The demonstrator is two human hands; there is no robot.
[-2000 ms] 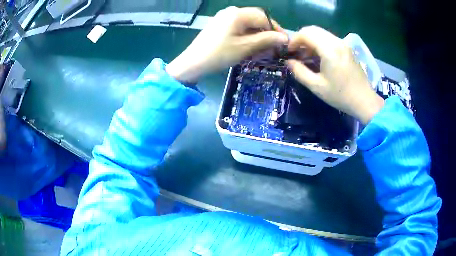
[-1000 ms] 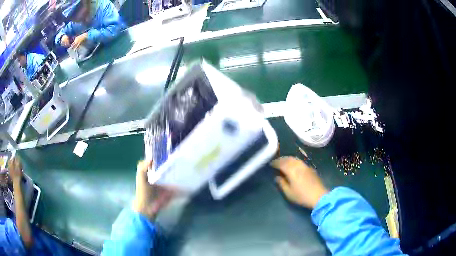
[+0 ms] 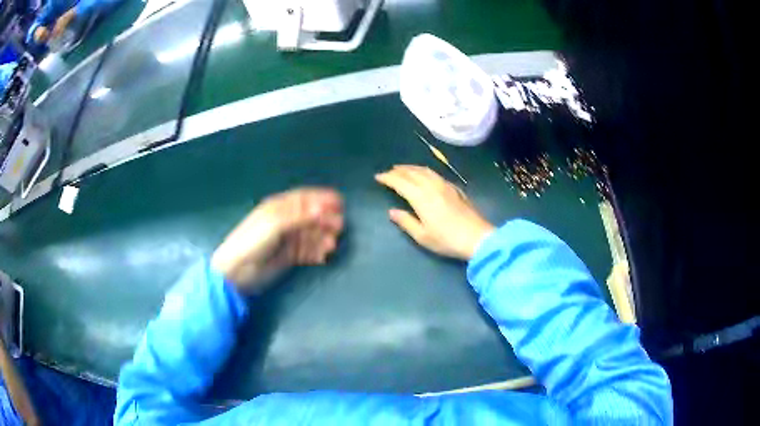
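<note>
My left hand [image 3: 287,237] is above the green mat, left of the middle. It is blurred and its fingers are curled; whether anything is in them cannot be told. My right hand [image 3: 435,210] is over the mat to its right, palm down, fingers apart and empty. The hands do not touch each other. A white unit housing [image 3: 329,18] with a handle bar is beyond the pale rail, cut off by the top edge. A slim yellowish tool [image 3: 439,155] lies on the mat between my right hand and the white oval tub [image 3: 450,93].
Small white parts [image 3: 546,93] and brassy screws [image 3: 532,176] lie right of the tub. The pale rail [image 3: 292,93] crosses behind the mat. A small white piece [image 3: 68,198] lies far left. Other white units [image 3: 25,158] and parts of other people show at the left.
The white unit has gone from my left hand and the near mat; a white unit now stands beyond the rail. My left hand has come in beside my right hand. The view has shifted.
</note>
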